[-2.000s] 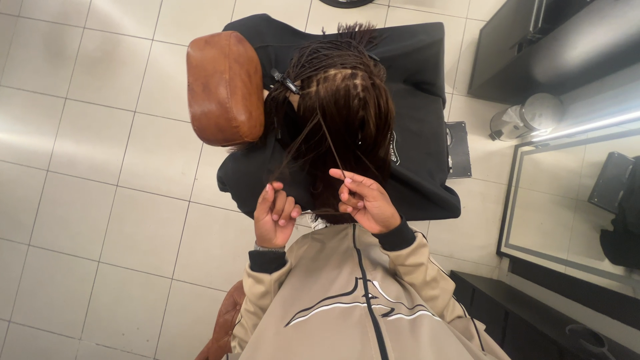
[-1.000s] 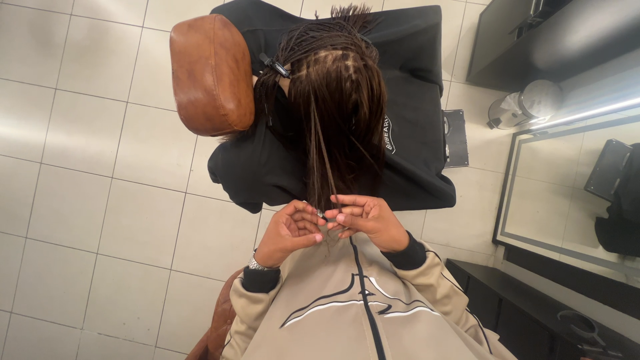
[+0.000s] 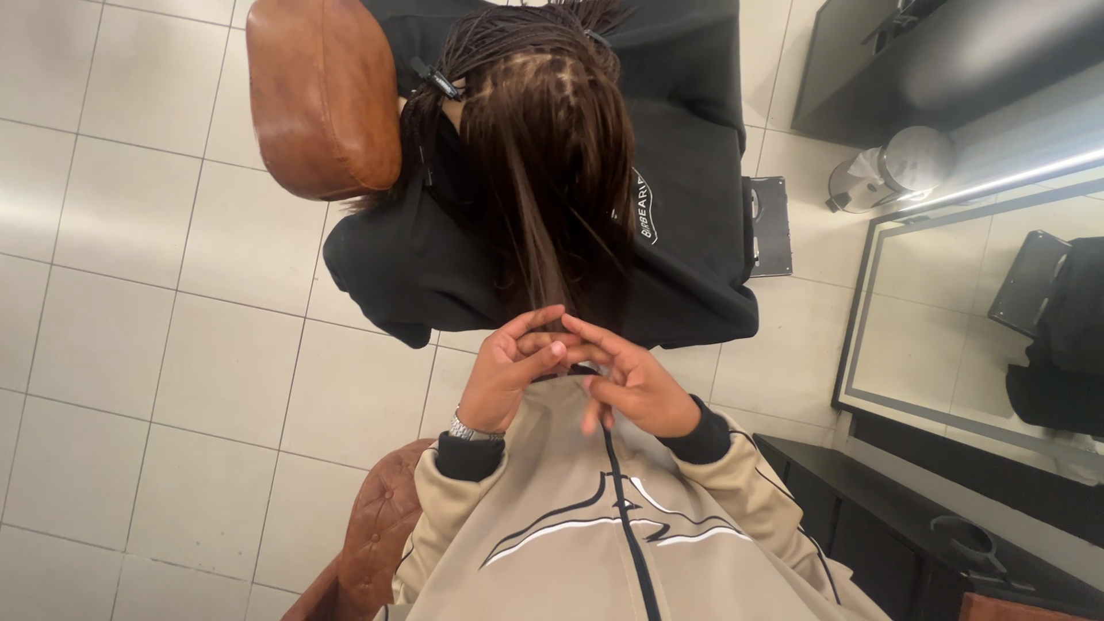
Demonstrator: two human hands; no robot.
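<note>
A seated person in a black salon cape (image 3: 690, 112) has long brown hair (image 3: 552, 164), partly in thin braids (image 3: 492, 39) at the crown and partly loose. A dark hair clip (image 3: 437, 79) holds hair at the side of the head. A lock of the loose hair stretches toward me. My left hand (image 3: 509, 371), with a metal wristwatch, has its fingers closed around the end of this lock. Just to its right, my right hand (image 3: 634, 379) meets it at the fingertips, some fingers spread, on the same lock. The lock's tip is hidden by my fingers.
A brown leather headrest (image 3: 326, 99) stands at the upper left, beside the head. Below my left arm is a tufted brown leather chair (image 3: 379, 517). On the right are a metal footrest (image 3: 770, 226), a pedal bin (image 3: 897, 172), a lit mirror (image 3: 940, 319) and a black counter (image 3: 871, 509).
Two seconds ago my hands were apart, each with a separate thin strand drawn out. They have come together on one lock, closer to my jacket.
</note>
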